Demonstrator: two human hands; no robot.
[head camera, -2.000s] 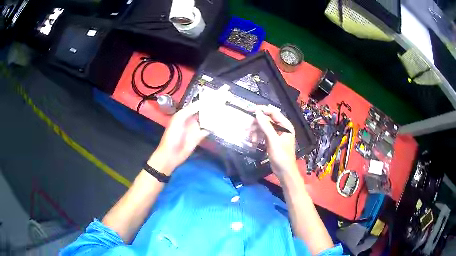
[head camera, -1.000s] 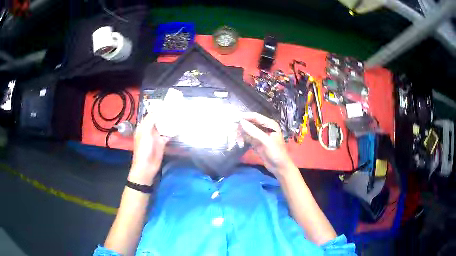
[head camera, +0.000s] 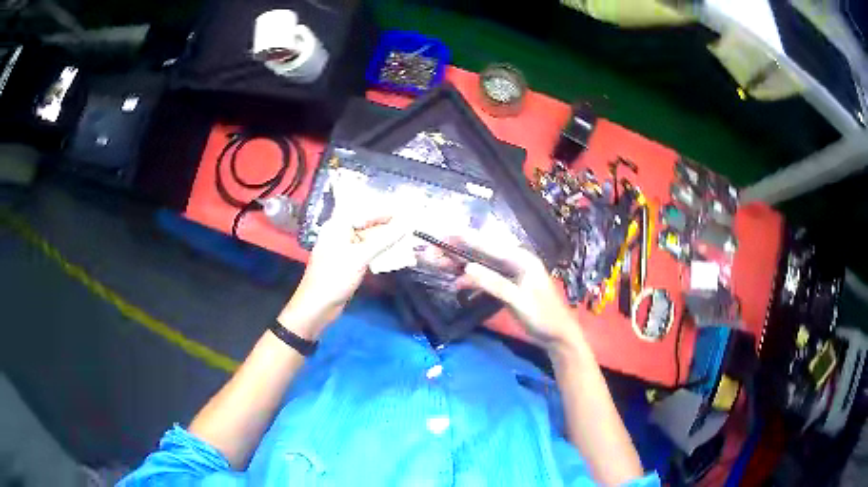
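Observation:
A flat panel or opened device lies over the black foam-lined tray, its middle lost in white glare. My left hand is over its lower left part, fingertips together on a small white piece, likely a wipe; glare blurs its edges. My right hand is at the panel's lower right, holding a thin dark stick-like tool that points left toward my left fingertips. The tool's tip is over the glaring area. The lower edge of the panel is partly hidden by my hands.
A small translucent bottle and coiled black cable are at left. White rolls, a blue screw bin and round dish are behind. A dark parts heap, yellow-orange handles and circuit boards are at right.
My left hand has moved from the panel's left edge inward over it, and the white piece is now at its fingertips. The dark tool shows again in my right hand. The view has swung and turned.

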